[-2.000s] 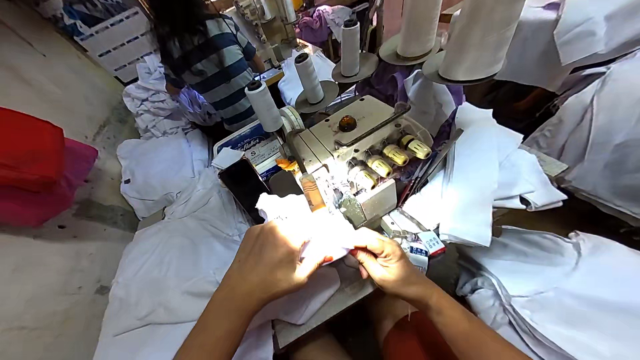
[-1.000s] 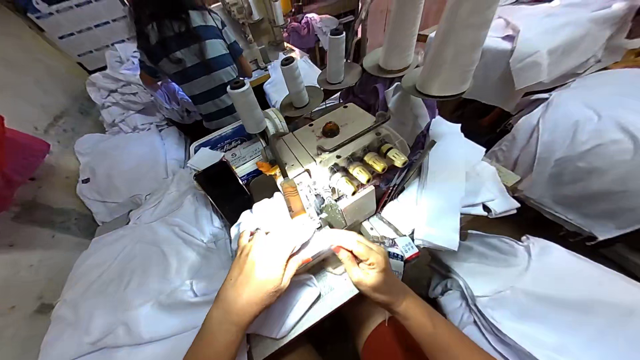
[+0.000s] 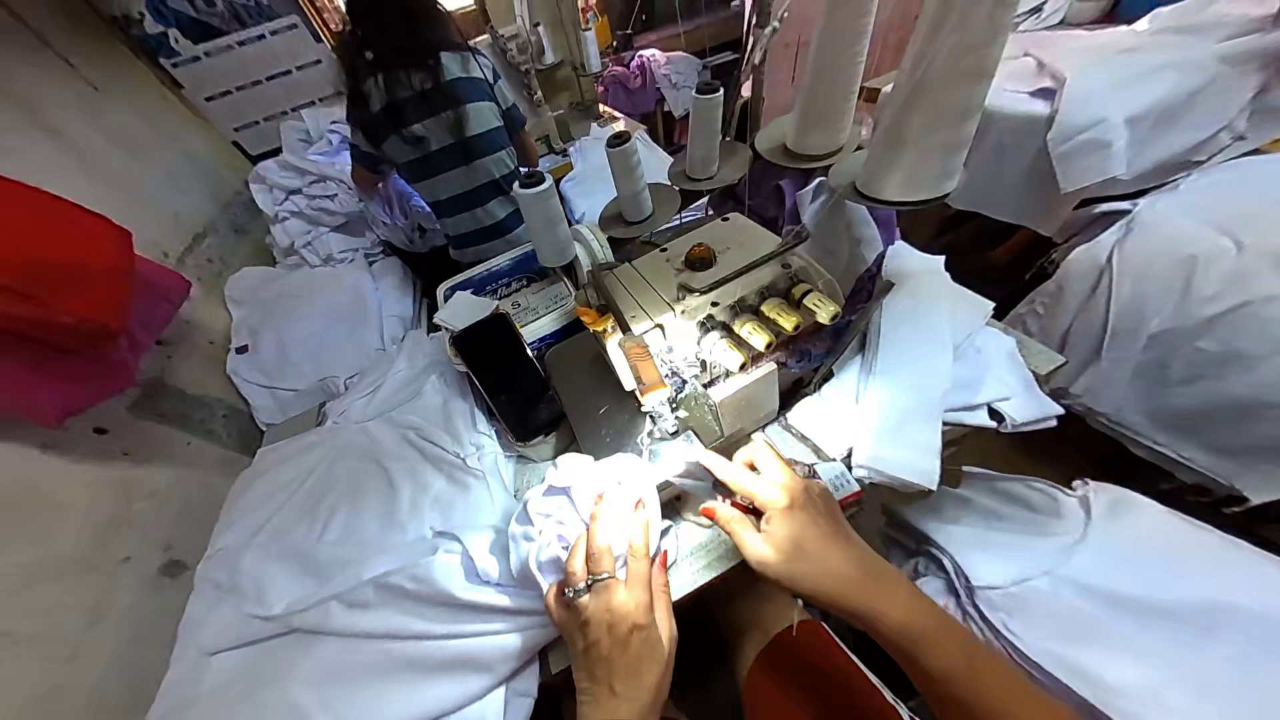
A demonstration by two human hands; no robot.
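My left hand [image 3: 620, 610], with a ring on one finger, lies spread on a bunched white fabric piece [image 3: 570, 510] at the front edge of the overlock sewing machine [image 3: 700, 290]. My right hand [image 3: 790, 515] is just right of the machine's needle area, its index finger stretched toward a brightly lit bit of white cloth [image 3: 680, 455]. Something dark and red, perhaps a small tool, shows at its thumb and fingers; whether it is gripped is unclear. The machine's lamp lights the presser foot area, and glare hides detail there.
White garments [image 3: 350, 540] cover the left side. A smartphone [image 3: 508, 378] leans on a blue-and-white tub [image 3: 530, 300]. Thread cones [image 3: 545, 220] stand behind the machine. White cut pieces [image 3: 910, 370] lie to its right, with more cloth [image 3: 1130, 590] at lower right. A person [image 3: 440, 140] in a striped shirt is behind.
My hands were close together on the white cloth; now they are apart. The left rests on the bunched fabric, nearer to me, and the right points toward the needle area.
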